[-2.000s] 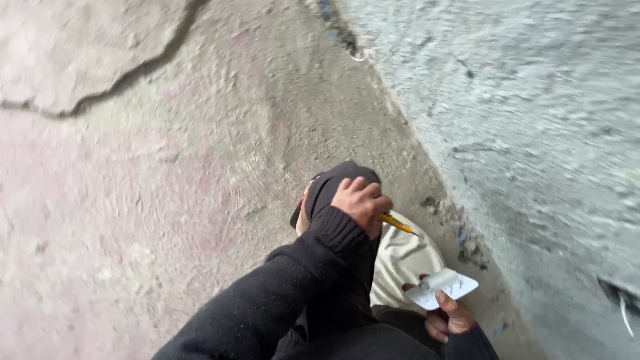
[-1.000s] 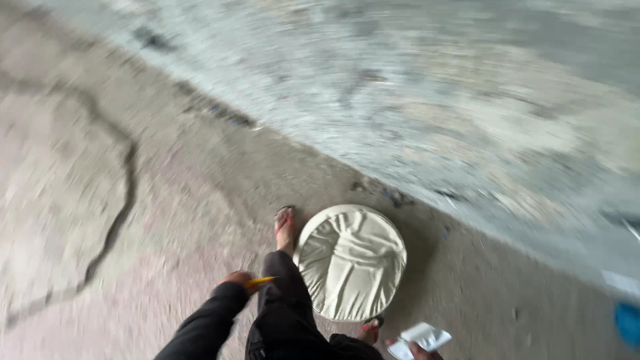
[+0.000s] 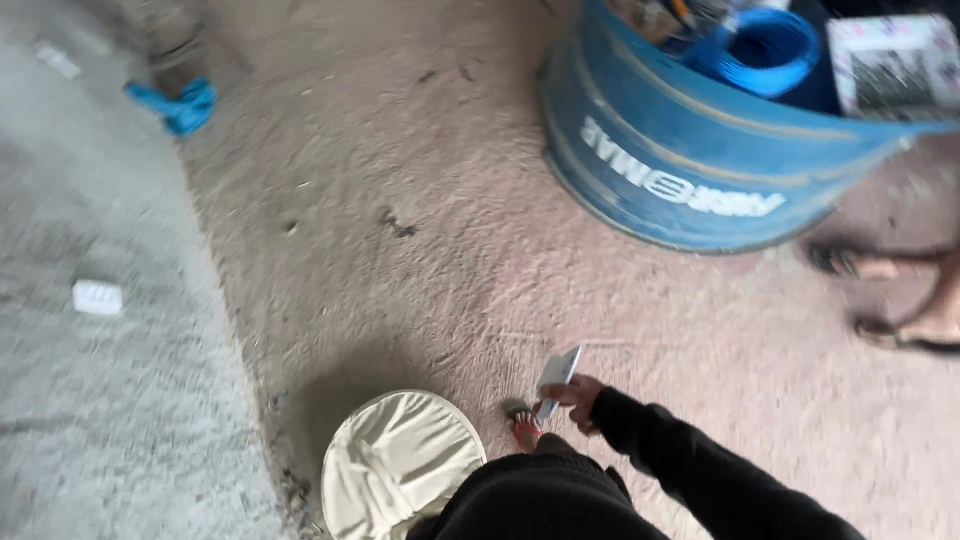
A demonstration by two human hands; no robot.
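My right hand [image 3: 576, 399], in a black knit sleeve, grips a small flat white piece [image 3: 557, 381] between thumb and fingers. It looks like a card or thin packet with faint markings; which one, I cannot tell. Below and to the left of that hand is a round stool or container with a creased cream cloth cover [image 3: 405, 457], close beside my legs. One of my feet, in a sandal with red straps [image 3: 527, 429], shows just under the white piece. My left hand is out of view.
A large blue drum [image 3: 675, 165] stands upper right, holding a coil of blue tubing or cable [image 3: 765, 52] and a framed picture [image 3: 892, 67]. Another person's sandalled feet [image 3: 900, 330] are at right. A grey wall [image 3: 112, 390] with a white fitting [image 3: 97, 298] runs left; blue cloth or plastic [image 3: 180, 106] lies near it.
The view has swung widely, bringing in the blue drum and the other person's feet. My left hand, earlier holding a thin yellow tool, has left view. The white piece remains in my right hand.
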